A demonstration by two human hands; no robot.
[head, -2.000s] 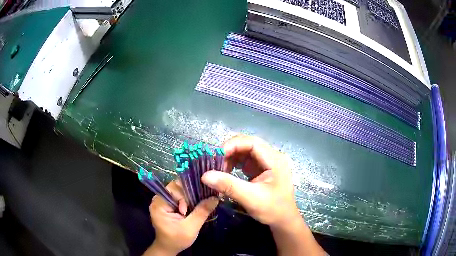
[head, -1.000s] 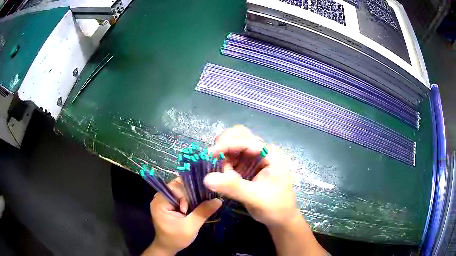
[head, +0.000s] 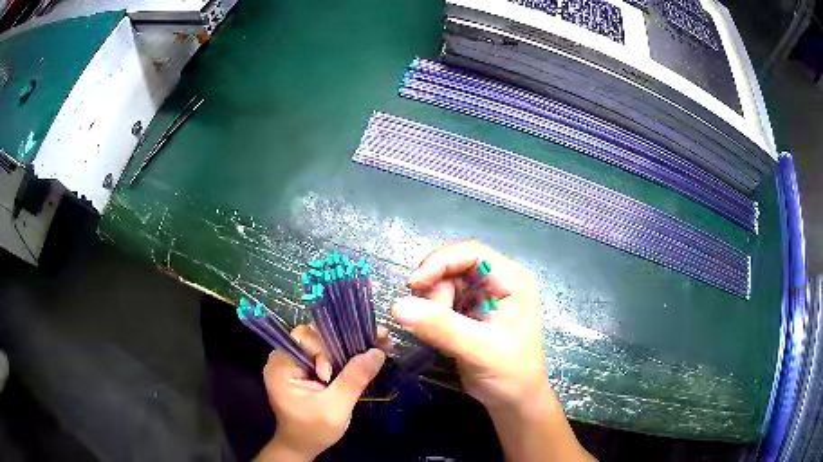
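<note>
My left hand (head: 316, 397) grips a bunch of thin purple strips (head: 343, 311) with teal tips up, above the bench's near edge. A smaller group of strips (head: 275, 334) stands apart to its left, between the fingers of the same hand. My right hand (head: 478, 325) is just right of the bunch, thumb and forefinger apart. A few strips with teal tips (head: 485, 269) are held among its other fingers; their lower parts are mostly hidden. A yellow band (head: 379, 397) shows partly below my left hand.
A flat row of strips (head: 550, 203) lies on the green bench (head: 271, 117). Piled strips (head: 577, 135) lie behind it, beside a stack of framed panels (head: 614, 99). Tweezers (head: 167, 140) lie near the white machine (head: 90, 117) at left. A blue-purple strip (head: 792, 298) runs along the right edge.
My right hand has moved right, off the bunch, and strips with teal tips now show among its fingers. The bunch in my left hand looks narrower and has shifted slightly left.
</note>
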